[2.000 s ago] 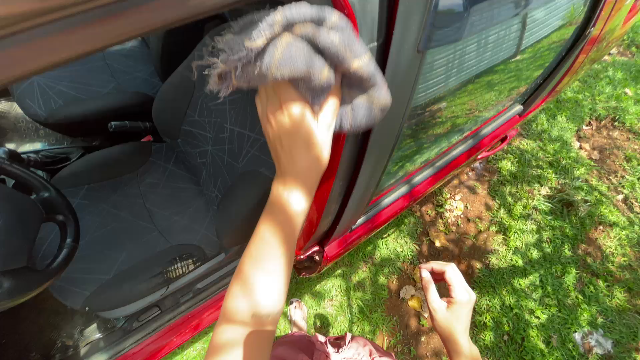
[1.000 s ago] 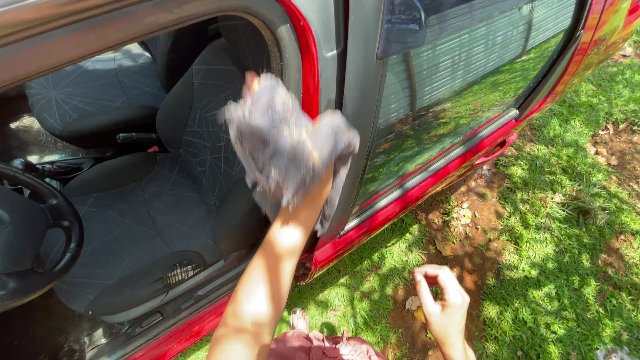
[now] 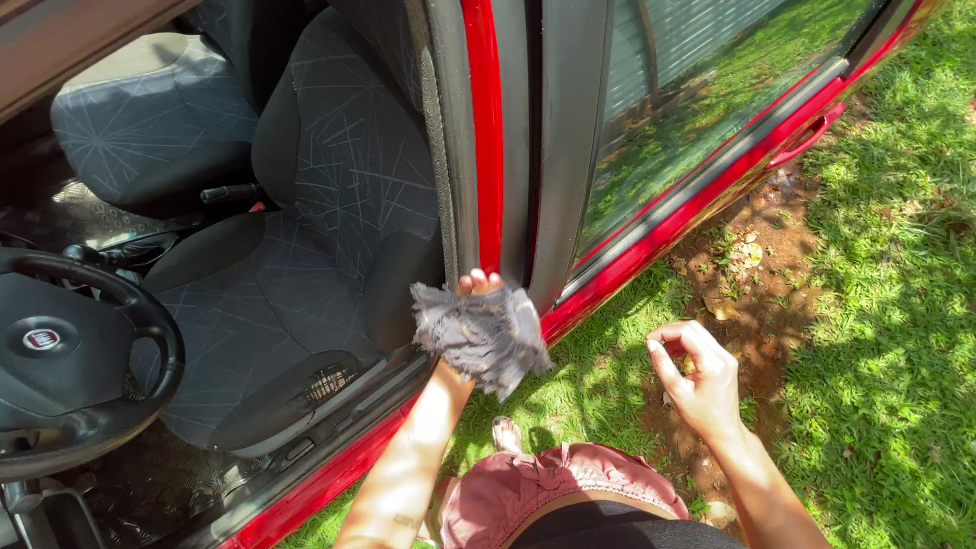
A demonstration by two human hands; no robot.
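A frayed grey cloth (image 3: 488,335) lies bunched over my left hand (image 3: 479,284), whose fingertips show past its upper edge at the foot of the red door pillar (image 3: 488,137) of a car. The cloth hides most of that hand. My right hand (image 3: 698,374) hangs in the air over the ground, with thumb and index finger curled toward each other and nothing in it. To the left of the cloth is the car's front seat (image 3: 282,290), in dark patterned fabric.
A black steering wheel (image 3: 164,358) stands at the far left. The door sill (image 3: 320,473) runs along the seat's near side. A rear door with a red handle (image 3: 812,137) and window glass (image 3: 686,114) extends to the upper right. Grass (image 3: 884,343) and bare soil lie beside the car.
My left hand has moved down the door pillar with the cloth, from near its upper part toward its foot. My right hand remains raised at the right, much as before.
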